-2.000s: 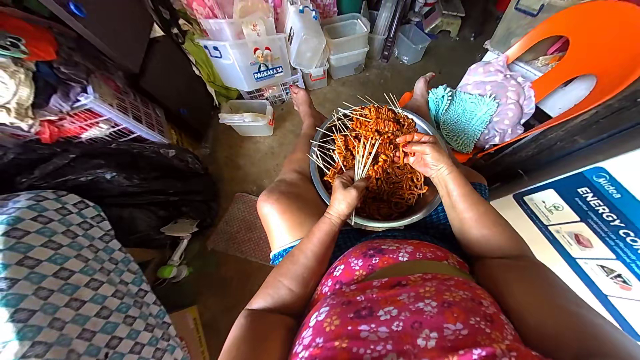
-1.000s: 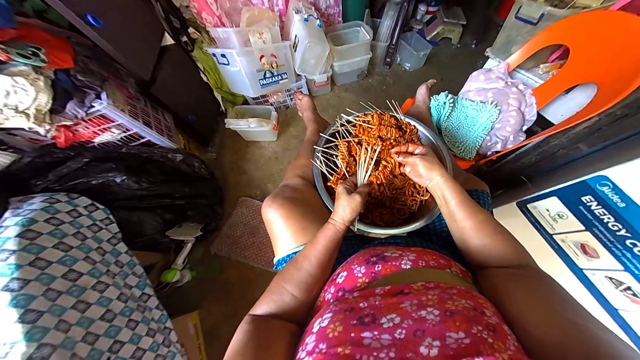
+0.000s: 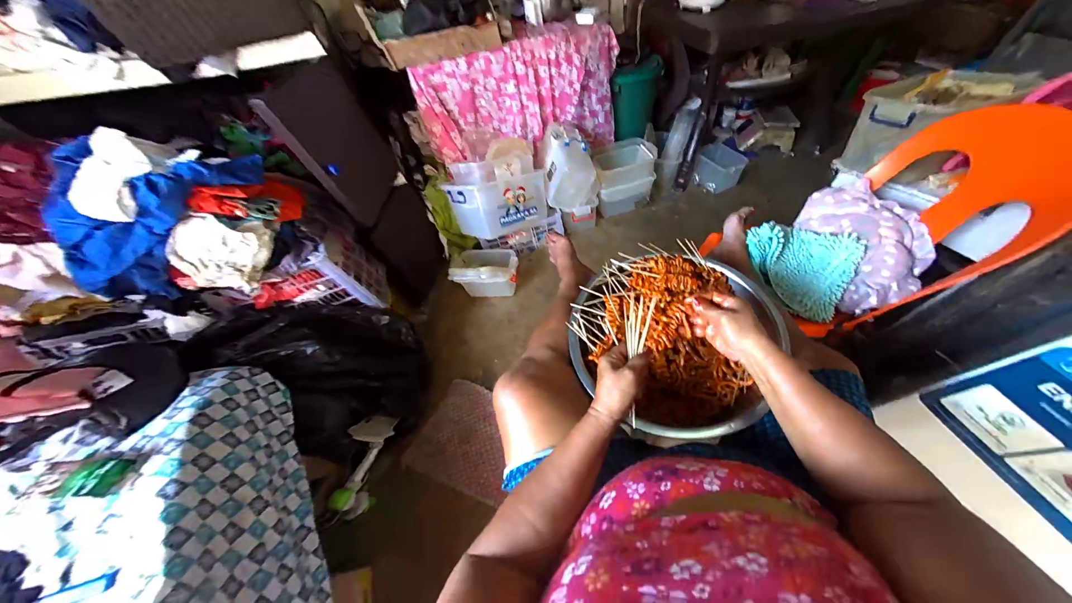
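Observation:
A round metal basin (image 3: pixel 779 331) rests on my lap, heaped with orange-brown coiled food (image 3: pixel 712 389) that looks like marinated intestines. Food threaded on thin wooden skewers (image 3: pixel 599 293) lies over the basin's far and left part, the bare stick ends pointing outward. My left hand (image 3: pixel 620 381) is closed around a bundle of bare bamboo sticks (image 3: pixel 638 322) above the near left of the basin. My right hand (image 3: pixel 724 325) is over the right side, its fingertips bent against the coiled food; whether they pinch a piece or a stick is unclear.
An orange plastic chair (image 3: pixel 1005 176) at the right holds a teal chenille cloth (image 3: pixel 808 272) and a lilac dotted cloth (image 3: pixel 879 243). Plastic tubs (image 3: pixel 486 275) stand on the floor ahead. A black plastic bag (image 3: pixel 335 360) and piled clothes (image 3: pixel 126 218) are at the left, a printed carton (image 3: pixel 988 435) at the right.
The view has shifted, now showing more of the room at the left and ahead. My left hand still holds the sticks and my right hand stays at the food.

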